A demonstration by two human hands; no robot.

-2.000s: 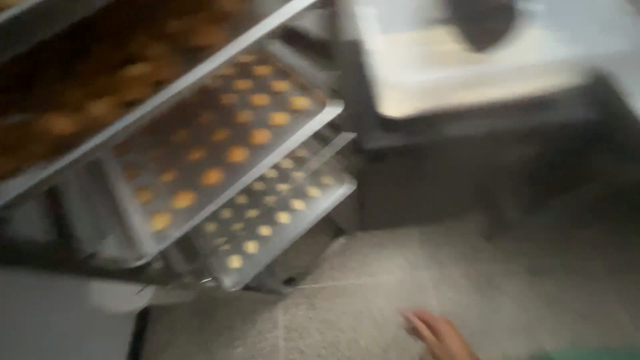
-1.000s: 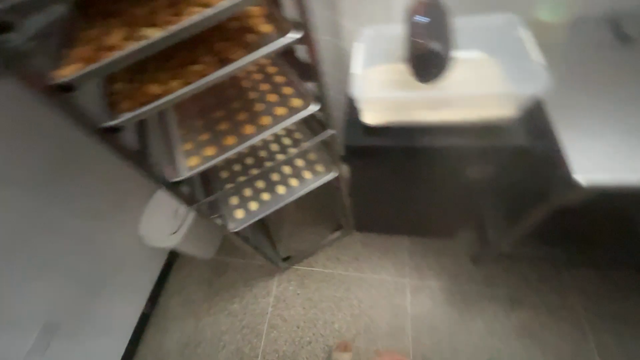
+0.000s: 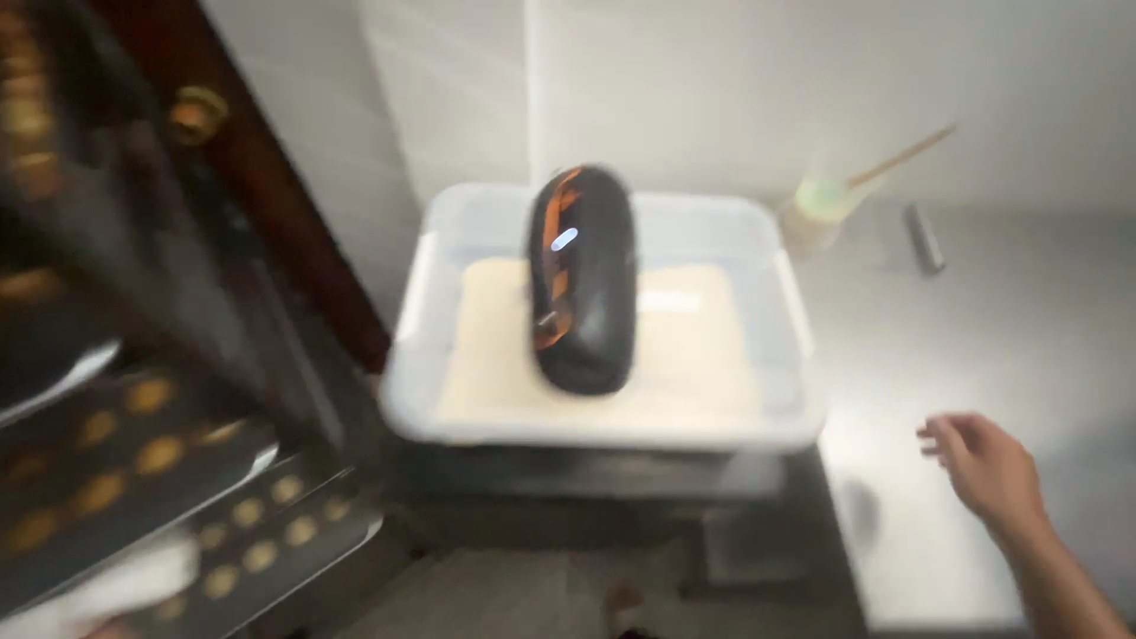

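Note:
My right hand (image 3: 990, 466) is over the metal table at the right, fingers loosely bent and nothing seen in it. Only a blurred bit of skin, perhaps my left hand (image 3: 108, 628), shows at the bottom left edge, beside a blurred white thing (image 3: 133, 581); whether it holds that is unclear. A translucent plastic tub (image 3: 603, 432) with a pale cream-coloured mass (image 3: 692, 355) stands in the middle. A glossy black oval object (image 3: 590, 284) with orange reflections appears over the tub; its support cannot be told.
At the left stands a dark rack (image 3: 293, 213) with trays (image 3: 302, 568) of small round baked or dough pieces. On the metal table (image 3: 923, 550) are a blurred cup-like container (image 3: 816, 209) with a thin stick (image 3: 905, 155) and a small dark bar (image 3: 925, 238). A pale wall rises behind.
The view has swung up and right, closer to the tub. My right hand, near the lower frame edge two seconds ago, now shows over the metal table.

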